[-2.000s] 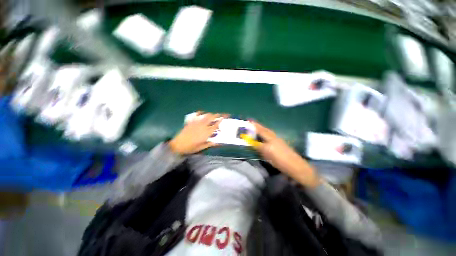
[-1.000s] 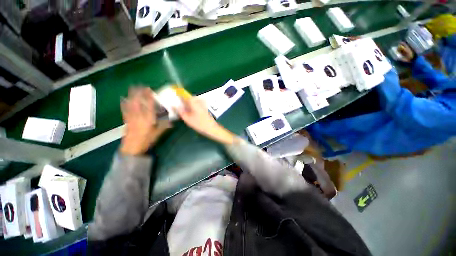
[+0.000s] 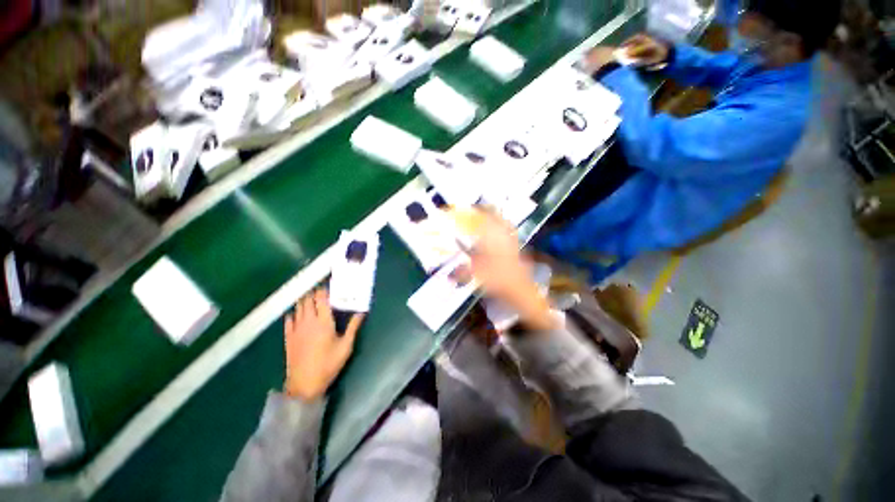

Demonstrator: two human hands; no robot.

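A white watch box with a dark picture (image 3: 353, 270) lies by the rail on the green work surface. My left hand (image 3: 316, 345) is palm down beside its lower end, fingers spread, with the thumb close to the box; whether it touches is unclear. My right hand (image 3: 505, 263) is blurred over the boxes at the right, with a yellow hand tool (image 3: 469, 222) showing at its fingers. Under and beside it lie a box at the table's front edge (image 3: 437, 296) and a box with a dark watch picture (image 3: 418, 218). The right fingertips' contact with the boxes is unclear.
Plain white boxes (image 3: 175, 299) lie spaced along the green belt (image 3: 285, 186) behind the pale rail (image 3: 236, 348). More boxes are heaped on the far shelf (image 3: 211, 98). Overlapping boxes (image 3: 515, 147) reach toward a person in a blue smock (image 3: 716, 147) at the right.
The view has turned right. The white piece between my hands is gone from them. My left hand has come down onto the work surface, and my right hand has moved over the boxes at the right.
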